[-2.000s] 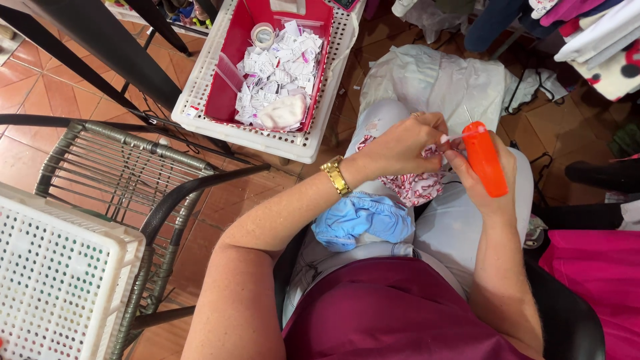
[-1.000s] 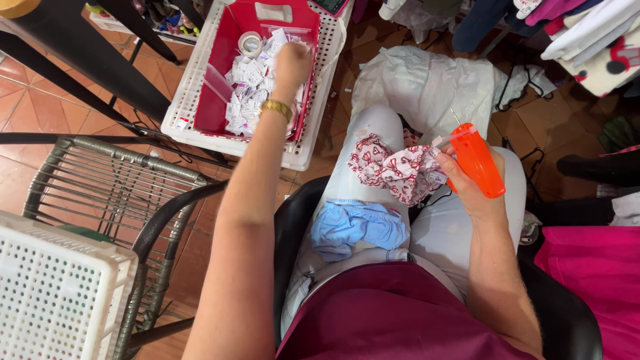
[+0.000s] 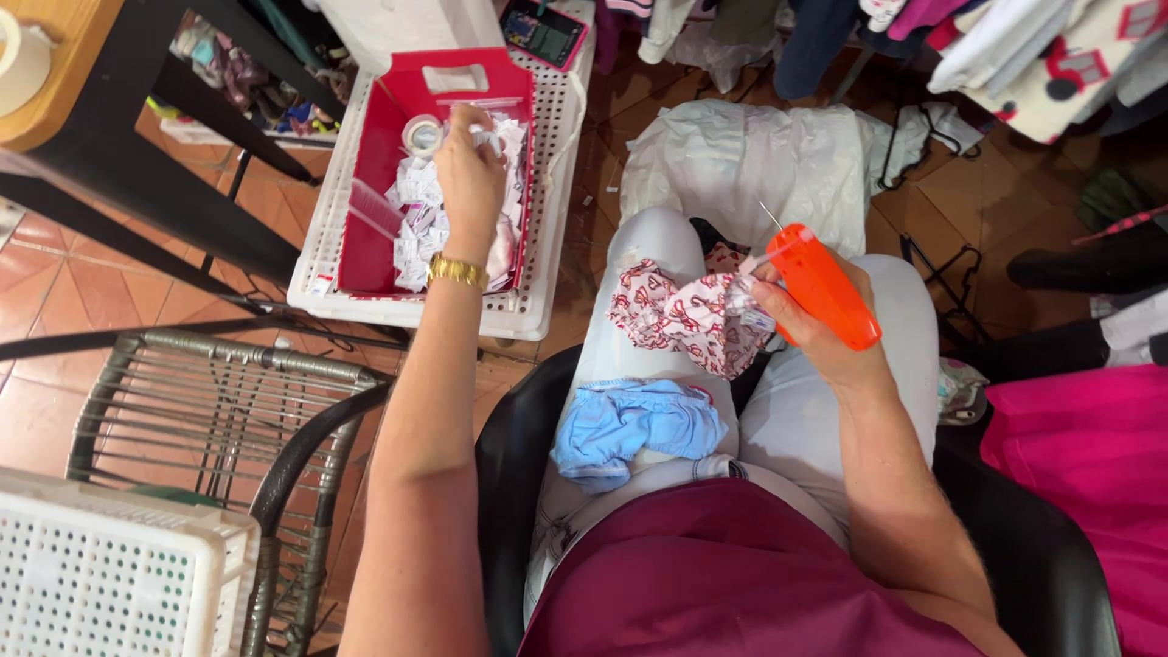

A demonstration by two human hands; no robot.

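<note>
My left hand point(image 3: 472, 173), with a gold watch at the wrist, reaches into a red box point(image 3: 359, 214) of small paper tags point(image 3: 422, 214); its fingertips are among the tags, and whether they pinch one cannot be told. A roll of tape point(image 3: 422, 135) lies beside them. My right hand point(image 3: 817, 319) holds an orange tagging gun point(image 3: 826, 287), its needle pointing up and left, and also touches a white garment with a red bow print point(image 3: 698, 315) on my lap. Light blue baby shorts point(image 3: 634, 429) lie on my thigh, nearer my waist.
The red box stands on a white perforated crate point(image 3: 547, 182), with a phone point(image 3: 545, 34) at its far end. A woven chair point(image 3: 219, 401) and another white crate point(image 3: 100, 575) are at left. A plastic bag point(image 3: 739, 164) lies beyond my knees. Clothes point(image 3: 1049, 55) hang at upper right.
Two seconds ago both hands were together at the tagging gun and printed garment. My left hand has since moved left into the red box; my right hand has stayed over my lap with the gun.
</note>
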